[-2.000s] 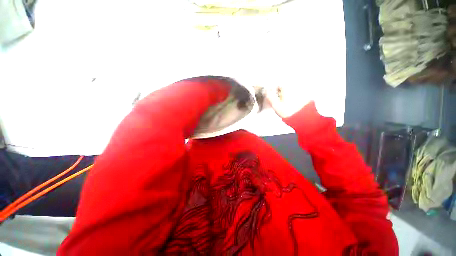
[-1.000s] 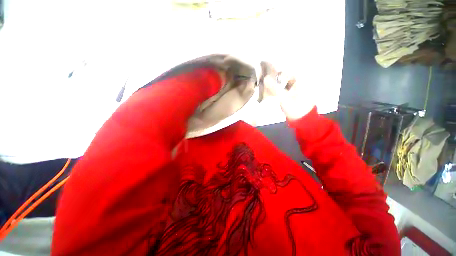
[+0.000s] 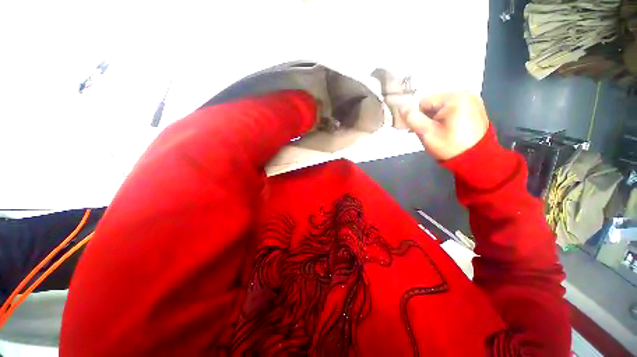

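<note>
A beige-grey bag body (image 3: 356, 115) lies at the near edge of the white table with its curved mouth open towards me. My left sleeve runs into the mouth; my left hand is inside, hidden or too dark and blurred to make out. A small dark, shiny spot shows beside the cuff. My right hand (image 3: 454, 122) is right of the bag and pinches a short pale end tab (image 3: 398, 90) between thumb and fingers. The tab stands up beside the bag's right end; whether they join cannot be told.
On the white table (image 3: 230, 35), a small dark and silvery tool (image 3: 93, 77) and a thin dark tool (image 3: 160, 104) lie at left. Orange cords (image 3: 45, 268) hang at lower left. Beige pieces (image 3: 573, 38) hang at upper right, with a beige-grey bundle (image 3: 583, 192) below.
My right hand has moved right and now shows clearly, with the tab visible in its fingers. The bag's mouth sits further right and higher in view. My left arm stays in the bag.
</note>
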